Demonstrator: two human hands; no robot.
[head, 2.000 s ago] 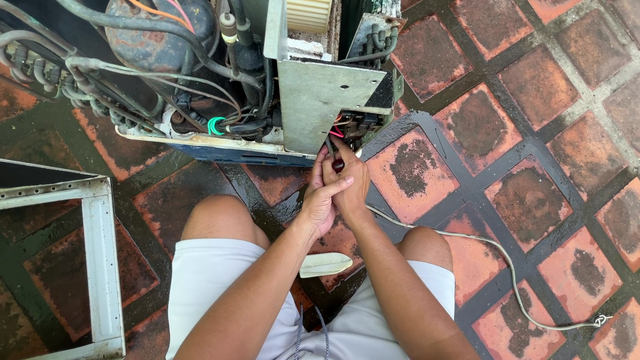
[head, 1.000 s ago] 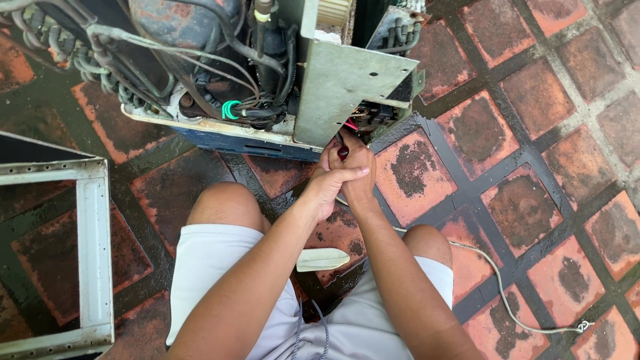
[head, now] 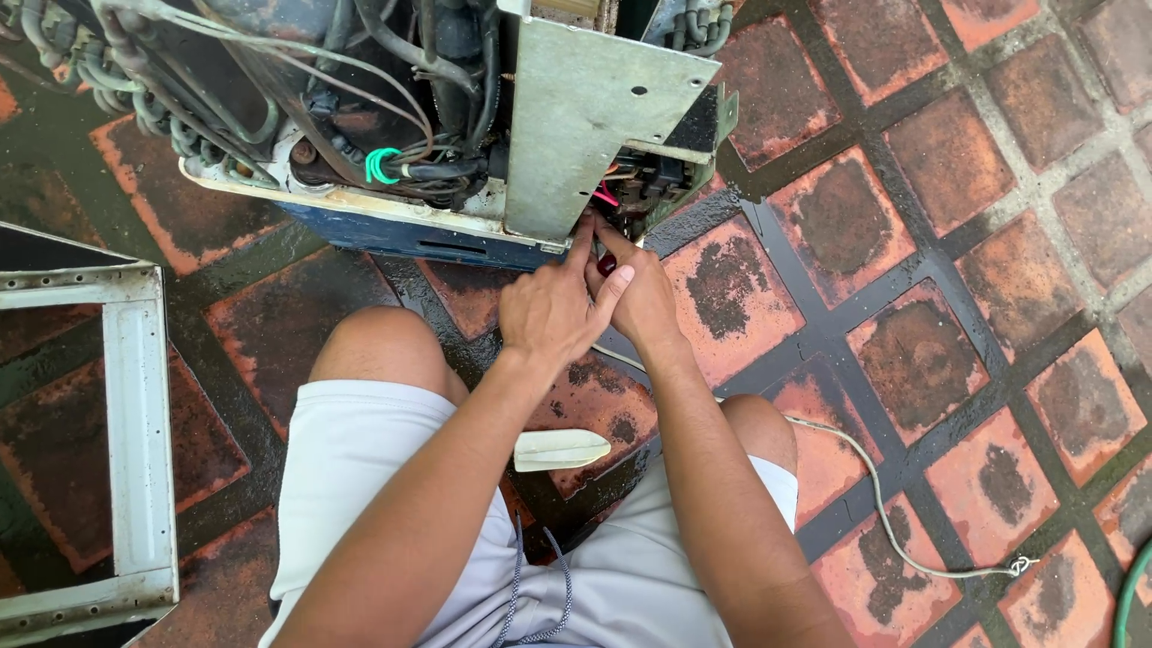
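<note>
An opened air-conditioner unit (head: pixel 405 216) with a sheet-metal bracket (head: pixel 594 108) stands in front of my knees. My left hand (head: pixel 553 301) reaches up to the unit's lower edge below the bracket, its index finger stretched to the wires there; whether it grips anything is hidden. Beside it, my right hand (head: pixel 641 292) is curled around a tool with a dark red handle (head: pixel 607 264), mostly covered by my fingers, with its index finger pointing into the same opening. Pink wires (head: pixel 606 193) show just above the fingertips. A green tie (head: pixel 382 166) wraps a cable at the left.
A white metal frame (head: pixel 139 432) lies at the left. A pale cord (head: pixel 886 522) with a knotted end runs over the wet tiled floor at the right. A cream-coloured piece (head: pixel 560 449) is between my legs. A green hose (head: pixel 1129 594) shows at the lower right edge.
My left hand was wrapped against the right hand; now it lies beside it, with its index finger stretched to the opening. The right hand stays at the same corner of the unit.
</note>
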